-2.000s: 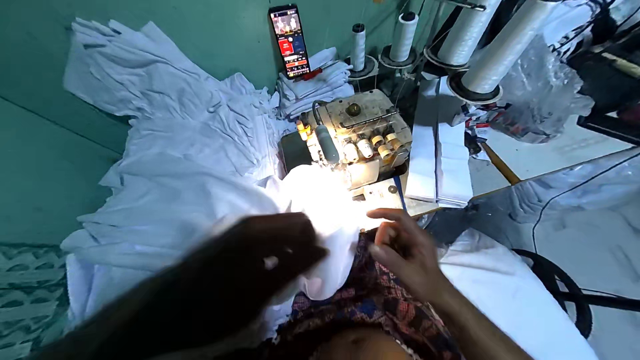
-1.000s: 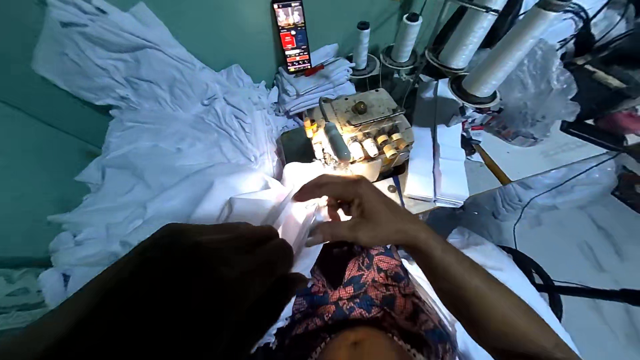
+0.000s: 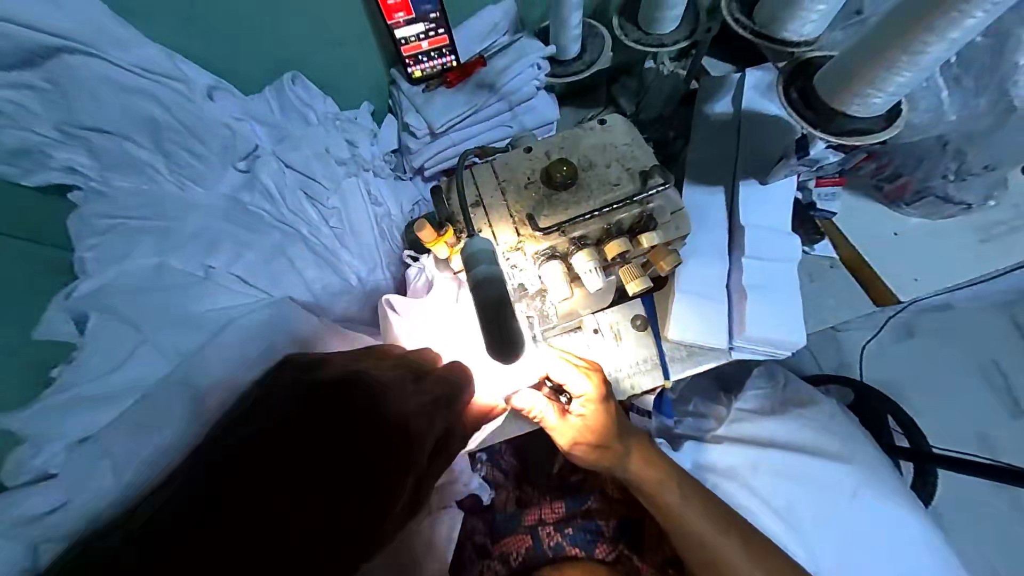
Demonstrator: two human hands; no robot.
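Note:
An overlock sewing machine [image 3: 592, 184] stands before me, its dark lamp [image 3: 492, 304] throwing bright light onto white fabric [image 3: 424, 320] at the needle area. My left hand [image 3: 400, 392], mostly in shadow, rests at the left of that fabric with its fingers curled on it. My right hand [image 3: 580, 408] pinches the fabric's edge near the front of the machine, and a small dark metal tool seems to lie within its fingers. Glare hides the needle and the exact fabric edge. More white cloth [image 3: 200, 208] is heaped at the left.
Folded white cloths [image 3: 480, 112] are stacked behind the machine, with a phone [image 3: 416, 40] and a red-handled tool [image 3: 466, 72] by them. Thread cones [image 3: 904, 56] stand at the back right. White folded strips [image 3: 768, 272] and a wooden handle [image 3: 860, 260] lie right; a white bundle [image 3: 800, 480] is below.
Both hands have come close together at the machine's front, with the fabric moved up under the lamp. Two seconds ago they were apart. The view has moved nearer the machine.

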